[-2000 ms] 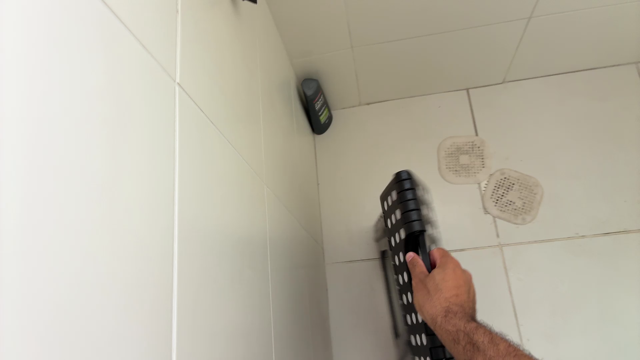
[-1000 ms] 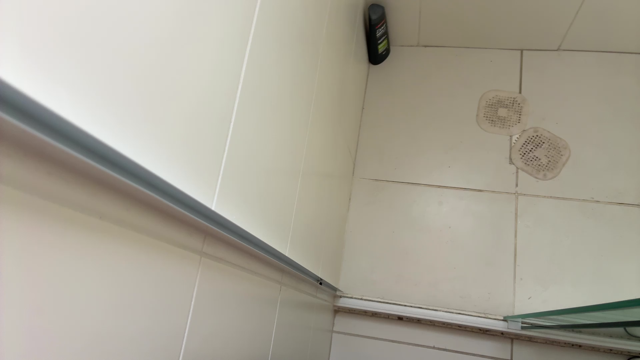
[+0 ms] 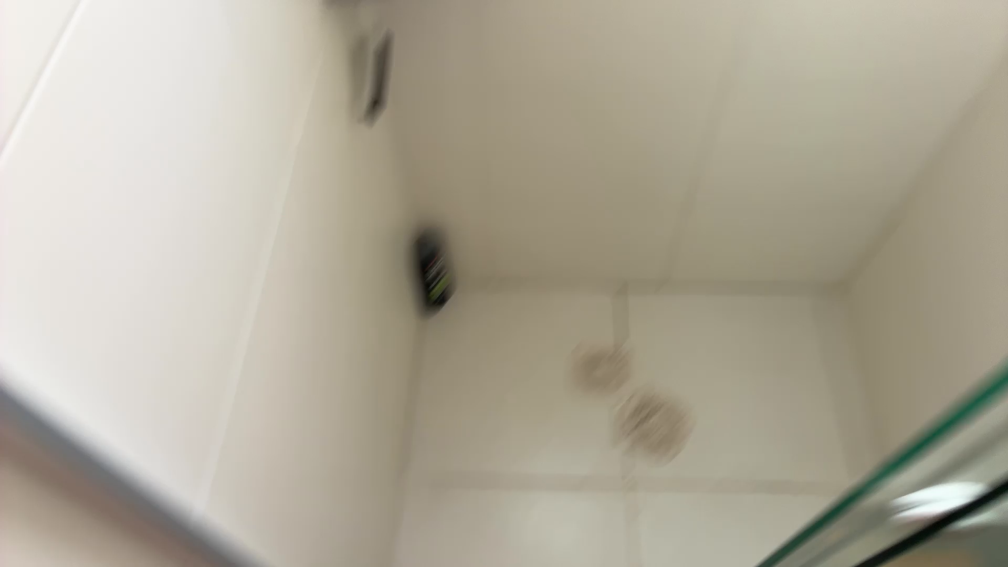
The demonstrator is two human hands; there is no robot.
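Observation:
Neither of my hands shows in the head view, which is blurred. A black plastic bottle (image 3: 434,271) with a label stands in the far left corner of the tiled shower floor. Two pale perforated drain covers lie near the middle of that floor: a smaller-looking one (image 3: 602,368) and, just right of and nearer than it, another (image 3: 653,423).
A glass panel with a green edge (image 3: 890,472) crosses the lower right. A grey metal profile (image 3: 118,476) runs along the left wall. A dark-edged fixture (image 3: 379,77) is on the wall above the bottle. Tiled walls (image 3: 937,260) enclose the floor.
Two seconds ago a hand held a black object with white dots over the floor; both are out of view now. The view has shifted, showing more of the far wall and the glass.

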